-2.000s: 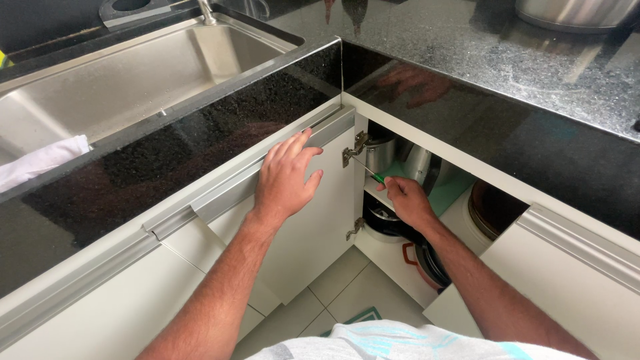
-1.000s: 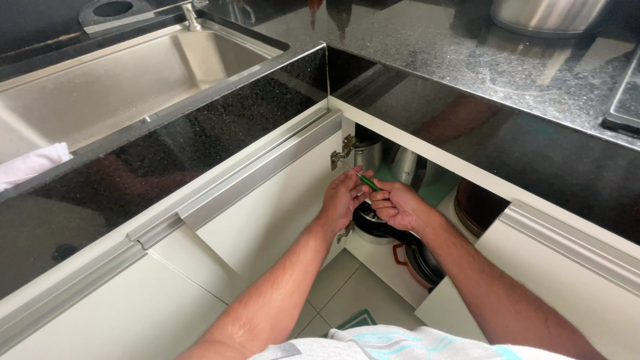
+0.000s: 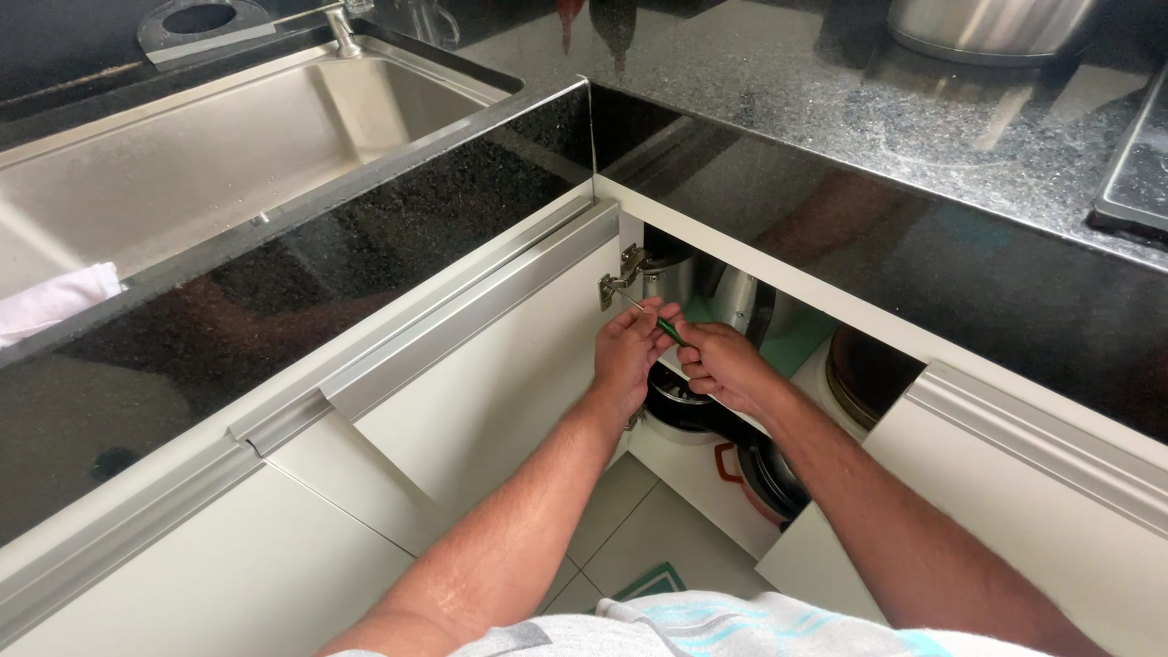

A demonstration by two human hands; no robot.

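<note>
My right hand (image 3: 727, 367) grips the green handle of a screwdriver (image 3: 672, 331). Its thin metal shaft points up and left to the upper metal hinge (image 3: 620, 276) on the inner side of a white cabinet door (image 3: 511, 365); whether the tip sits in a screw is too small to tell. My left hand (image 3: 631, 351) is at the front of the handle, its fingertips around the shaft. A second hinge, lower on the door, is mostly hidden behind my left wrist.
Pots and a black pan (image 3: 680, 401) stand in the open corner cabinet. Above are a black stone countertop (image 3: 821, 119), a steel sink (image 3: 210, 164) with a cloth (image 3: 59, 303) at its edge, and a large steel pot (image 3: 990, 27). Another white door (image 3: 1022, 484) is at the right.
My left hand was on the door's top edge two seconds ago and has moved right to the screwdriver. My right hand still holds the handle.
</note>
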